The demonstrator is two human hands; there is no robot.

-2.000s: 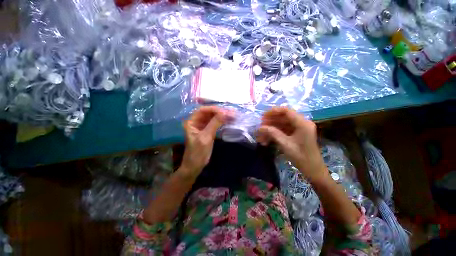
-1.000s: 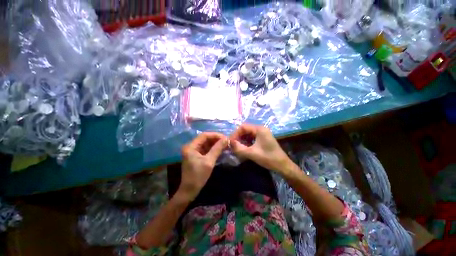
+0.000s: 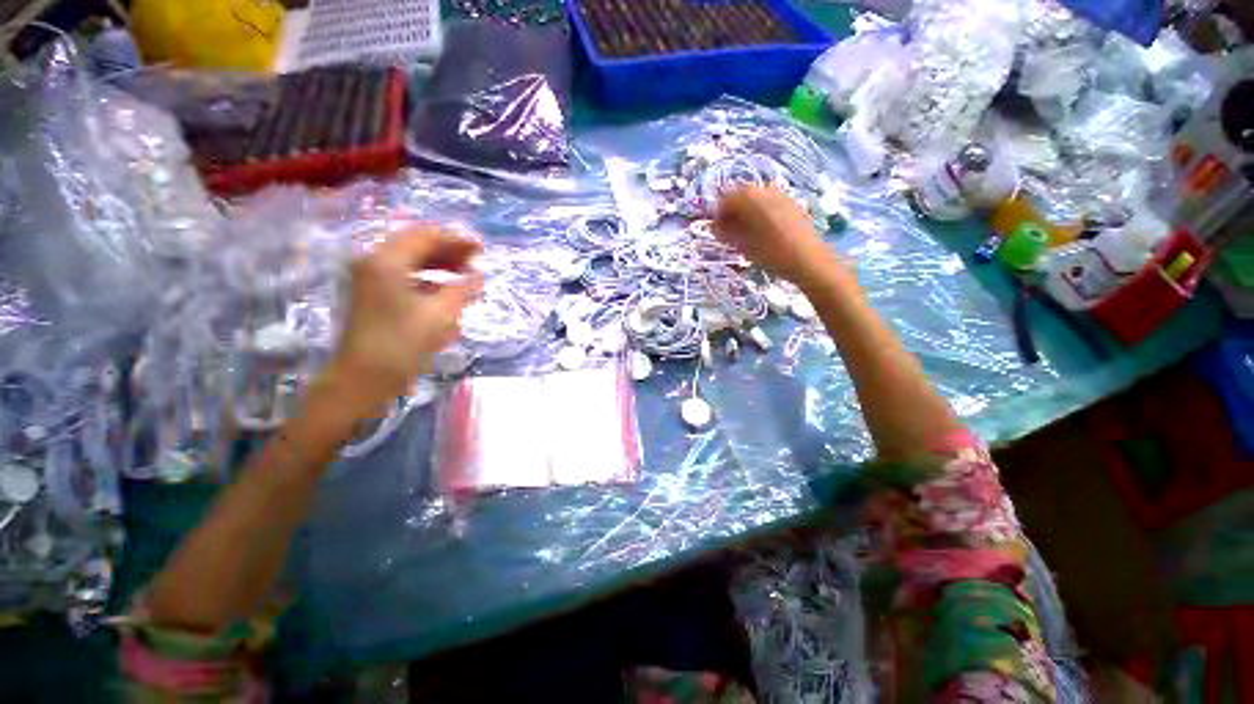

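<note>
My left hand is blurred above the heap of bagged cables left of centre; a small whitish bit shows at its fingers, but I cannot tell what it is. My right hand is at the pile of unbagged coiled cables, its fingers bent over the back right part; whether it grips a cable is hidden. The stack of empty bags, whitish with pink-red edges, lies in front of me. One pale disc end lies right of the stack.
A red tray, dark plastic bag and blue tray stand at the back. Clear bags bulk at far left. White bottles, dark-handled pliers and a red box are at right.
My hands were together at the bench's front edge with a small clear bag. They have parted: left to the bagged heap, right to the cable pile. The view has tilted up, showing the trays.
</note>
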